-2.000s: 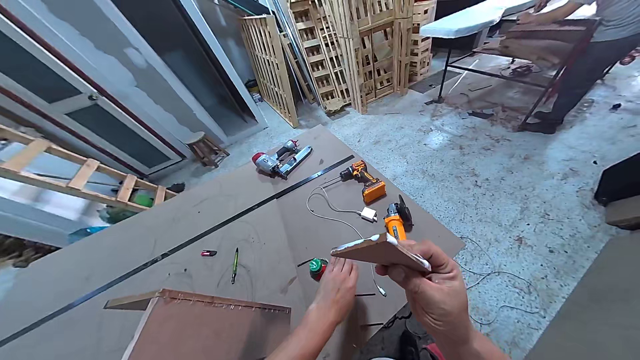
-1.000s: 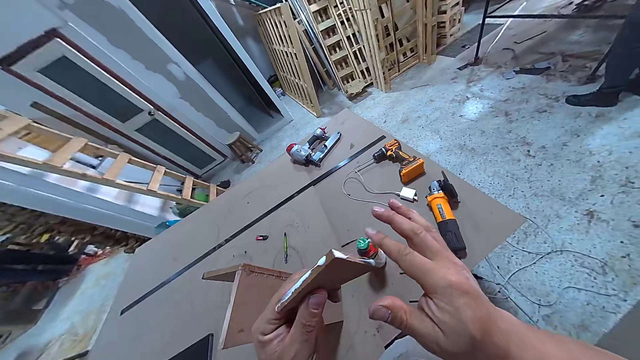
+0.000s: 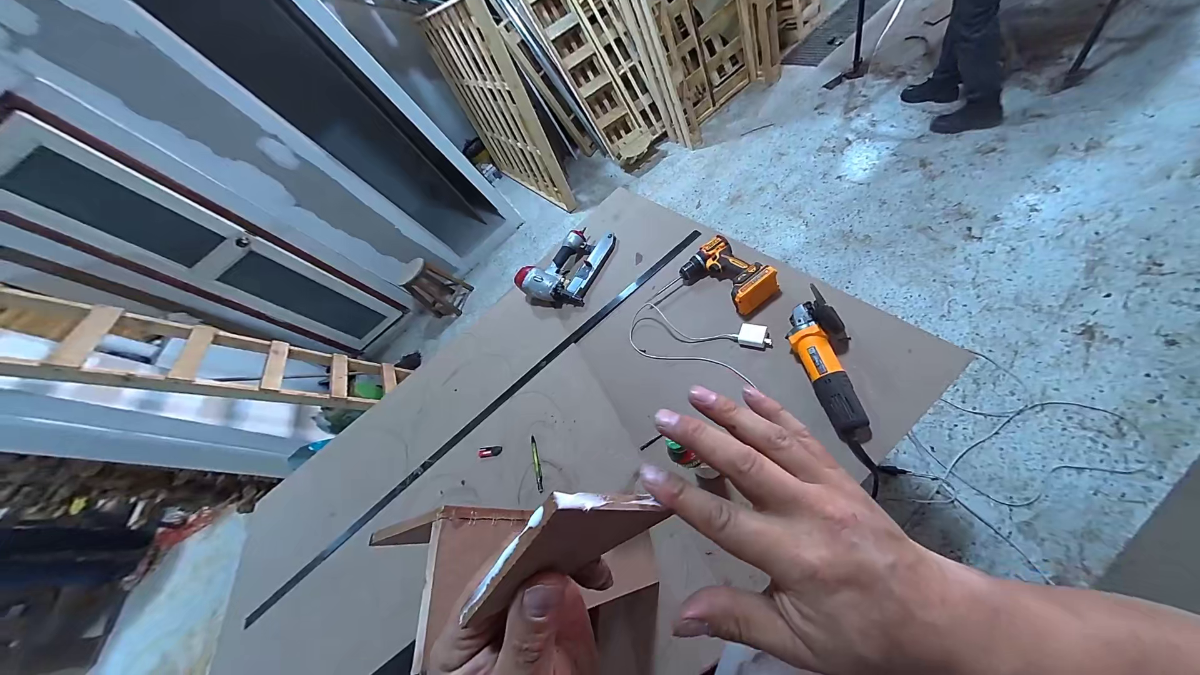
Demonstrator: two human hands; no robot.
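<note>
My left hand [image 3: 539, 623] grips a small thin wooden board [image 3: 562, 539] at the bottom centre; white glue lies along its edges. Just right of the board my right hand [image 3: 787, 506] is spread with nothing in it, its index fingertip close to the board's glued corner; whether they touch I cannot tell. Below and behind the board stands a partly assembled wooden box [image 3: 478, 530]. A bottle with a green cap [image 3: 682, 455] is partly hidden behind my right fingers. A green pen [image 3: 536, 463] and a small red and black cap [image 3: 490, 452] lie on the brown table sheet.
On the table sheet [image 3: 441, 553] lie a pneumatic nailer [image 3: 567, 269], a cordless drill [image 3: 731, 272], an angle grinder [image 3: 827, 370], a white charger [image 3: 753, 336] with cable and a long dark metal strip [image 3: 562, 345]. A wooden stool [image 3: 436, 286], pallets [image 3: 497, 94] and a person's legs [image 3: 975, 66] are beyond.
Two seconds ago my right hand held the board and my left hand was by the green-capped bottle; now the board is in my left hand and my right is free. The view has shifted.
</note>
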